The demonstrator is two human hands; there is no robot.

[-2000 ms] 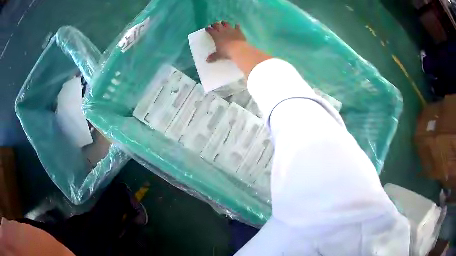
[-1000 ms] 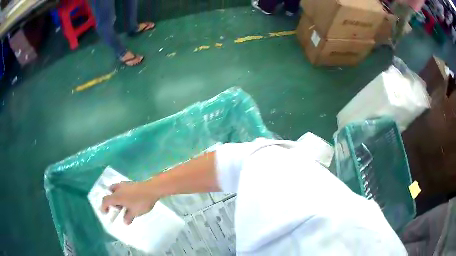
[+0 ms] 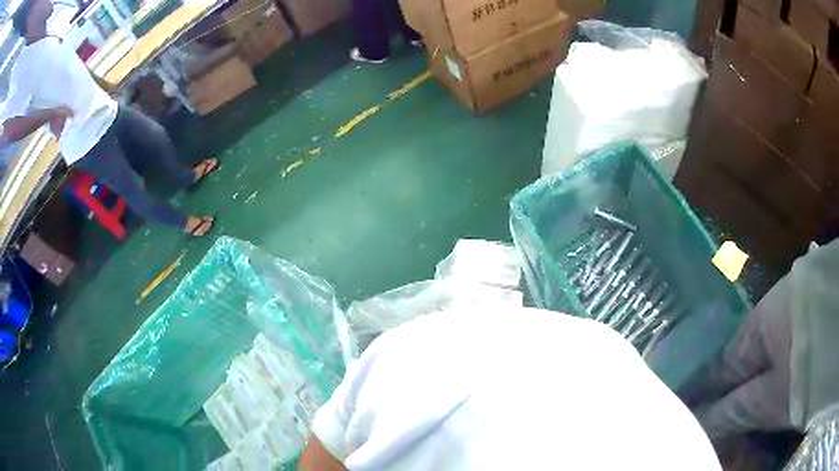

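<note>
A green crate lined with clear film (image 3: 156,354) stands at the lower left. White packing inserts (image 3: 258,396) lie in rows inside it. My right sleeve covers the bottom centre, with a bit of bare forearm at the lower edge. My right hand is cut off below the picture, and my left hand is not in view. A second green crate (image 3: 704,248) at the right holds several silver tubular products (image 3: 616,276). White blocks (image 3: 483,267) lie between the crates, partly behind my shoulder.
A film-wrapped white stack (image 3: 616,101) stands behind the right crate, with brown cartons (image 3: 506,55) further back and more at the right. A person in grey (image 3: 773,350) is close at the right edge. Another person (image 3: 92,120) stands by a table at the upper left, beside a red stool (image 3: 99,202).
The view has swung right, showing more of the right crate and its tubes. My right hand, seen on a white piece in the left crate, has left the picture; that piece is no longer distinguishable.
</note>
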